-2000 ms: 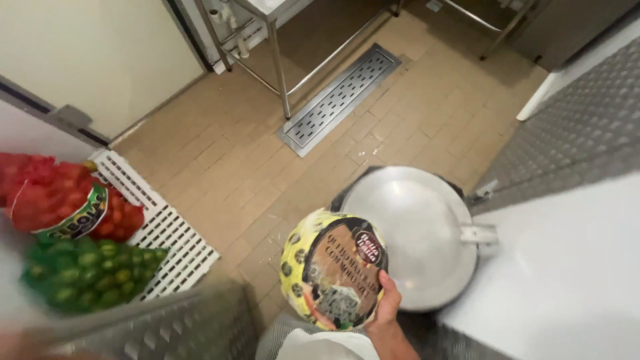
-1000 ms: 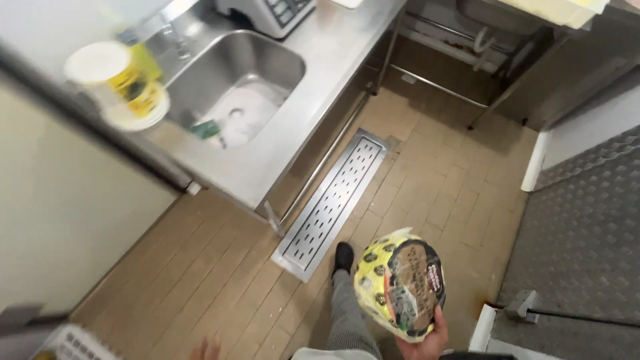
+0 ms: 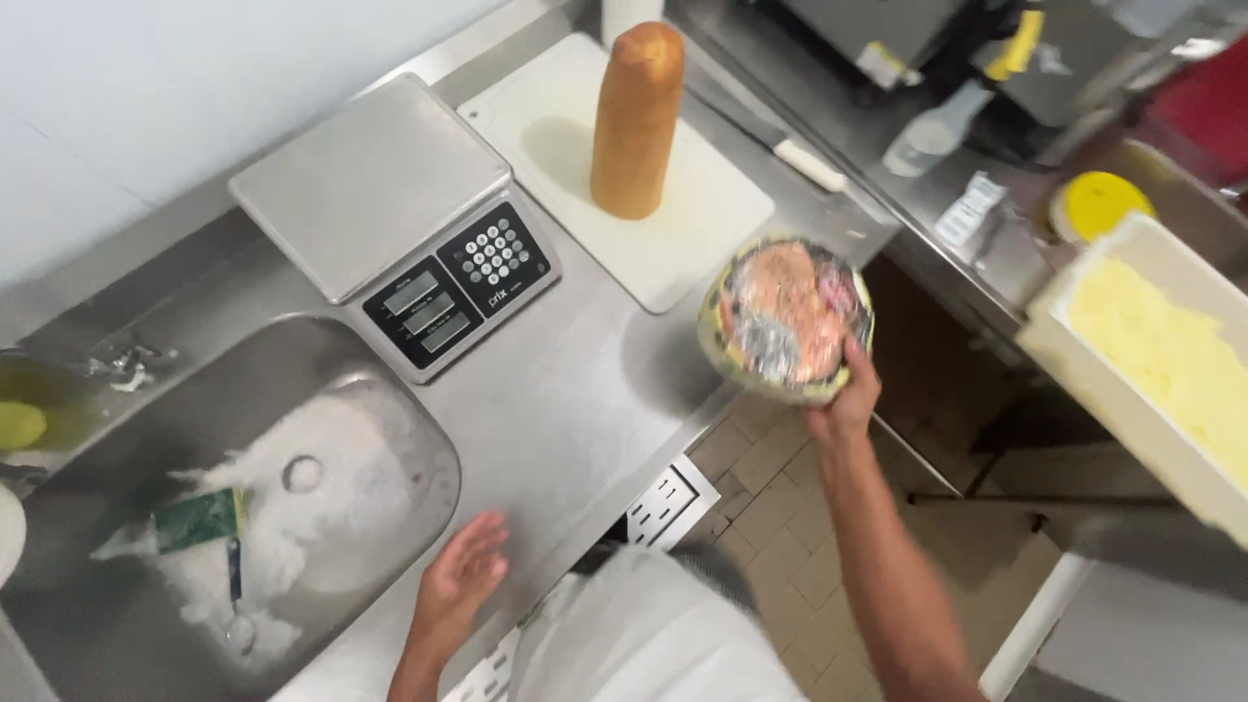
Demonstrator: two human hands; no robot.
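My right hand [image 3: 850, 390] grips the lower right side of a round, plastic-wrapped package [image 3: 788, 322], probably cheese, with a printed label and a yellow patterned edge. The package is held above the front edge of the steel counter [image 3: 556, 390]. My left hand [image 3: 466, 565] is empty with its fingers apart, over the counter edge just right of the sink. Beyond the package, a white cutting board [image 3: 702, 214] lies on the counter. An orange-brown cylindrical block [image 3: 639, 122] stands upright on the board. A digital scale [image 3: 375, 185] sits left of the board.
The steel sink [image 3: 444, 468] at the left holds suds, a green scouring pad [image 3: 198, 520] and a small utensil [image 3: 236, 590]. A white-handled knife [image 3: 809, 166] lies right of the board. At the right are a tub of shredded yellow food [image 3: 1160, 341] and a yellow lid [image 3: 1102, 205].
The view has moved from the floor to the counter. The package is now above the counter edge, still in my right hand. My left hand has come fully into view.
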